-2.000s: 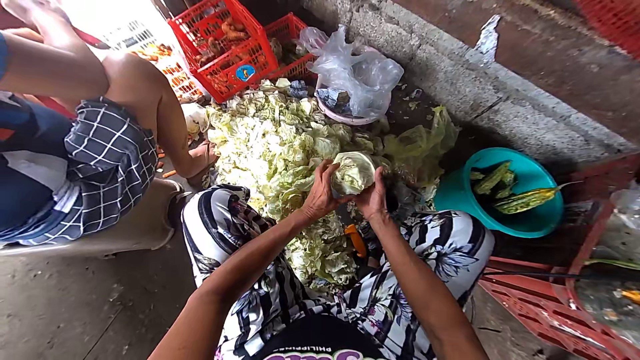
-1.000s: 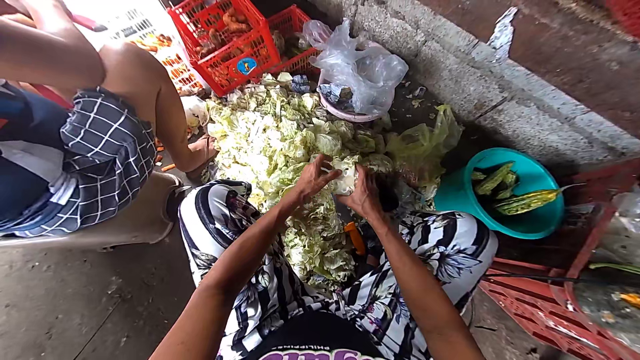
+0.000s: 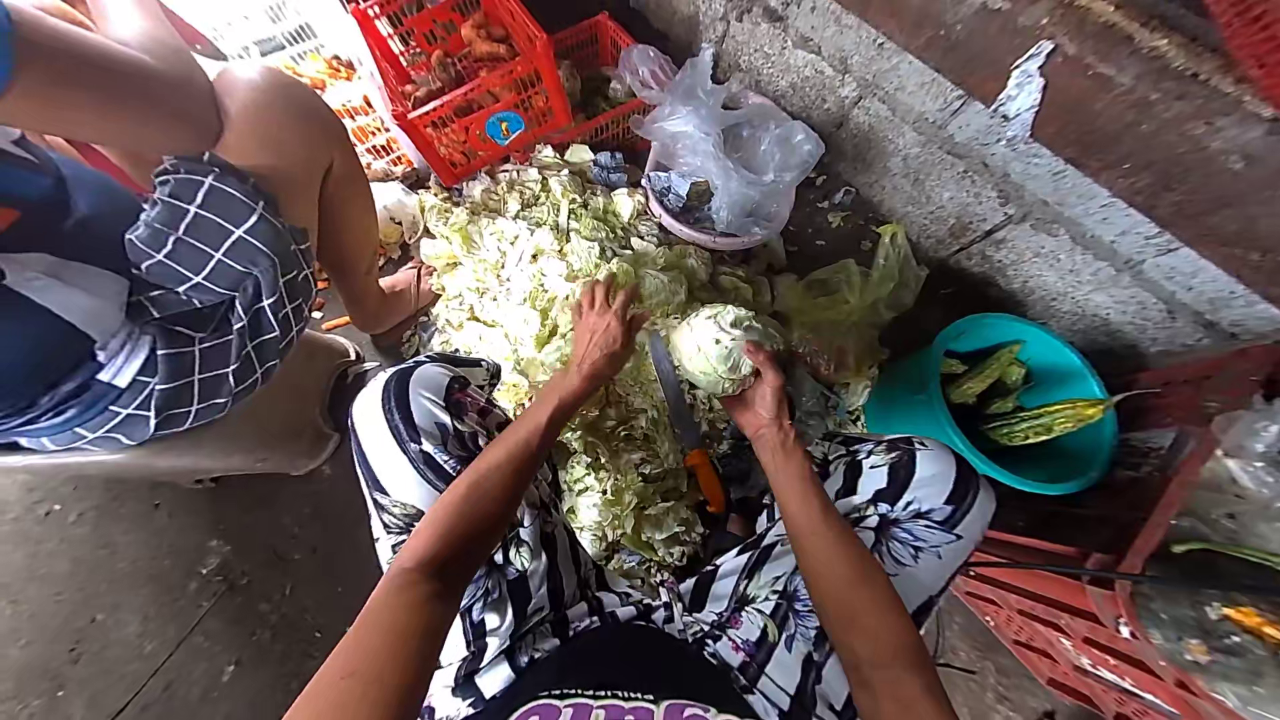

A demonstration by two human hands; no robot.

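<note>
My right hand [image 3: 760,392] grips a pale green cabbage head [image 3: 718,348] from its right and lower side. My left hand [image 3: 606,335] is spread, palm down, just left of the cabbage and over the heap of loose cabbage leaves [image 3: 505,265]; I see nothing held in it. Between my two hands a knife with an orange handle [image 3: 706,481] lies on the leaves, its dark blade [image 3: 671,390] pointing away from me. The leaves spread from between my knees out to the crates.
Red plastic crates [image 3: 480,115] stand ahead, beside a pink basin [image 3: 712,237] with plastic bags. At right are a teal bucket [image 3: 1045,475] holding ridged green vegetables and a red crate [image 3: 1060,625]. A concrete wall [image 3: 900,140] borders the back right. A seated person [image 3: 230,290] is close at left.
Two seconds ago both hands held a cabbage; one second ago the left was apart from it. Now the right hand holds a cabbage out to the right, and the knife blade shows more fully.
</note>
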